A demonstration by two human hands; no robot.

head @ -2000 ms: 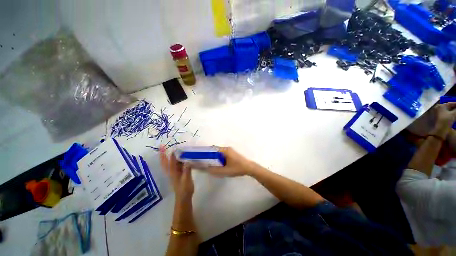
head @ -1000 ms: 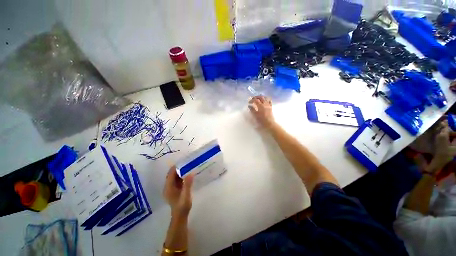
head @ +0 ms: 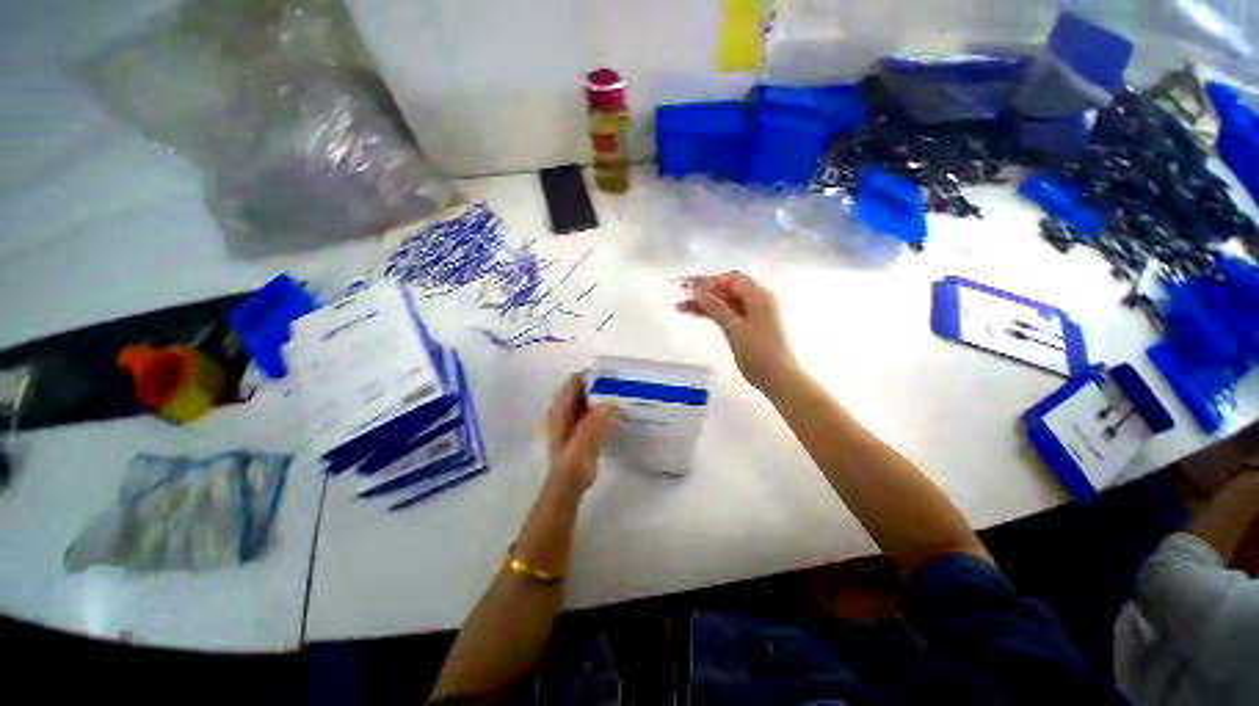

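My left hand (head: 577,430) holds a white retail box (head: 660,439) with a blue band near its top, gripping its left side above the table. My right hand (head: 736,315) is raised to the right of the box, thumb and fingertips together; something tiny and pale seems to show at the tips, but I cannot tell what. A loose heap of clear hang tabs (head: 773,218) lies behind my right hand. Finished boxes (head: 366,361) lean in a fanned stack at the left, printed sides up.
Behind are blue and white slivers (head: 449,251), a phone (head: 568,199), a red-lidded bottle (head: 608,134), blue trays (head: 753,135) and black cables (head: 1146,179). Blue-edged boxes (head: 1100,430) lie right. A plastic bag (head: 297,131) and a cloth (head: 193,510) are left. A person's sleeve (head: 1190,607) shows lower right.
My right hand went from the held box to the clear heap and has now come back towards the box. My left hand keeps the box, now turned more upright. The view has shifted.
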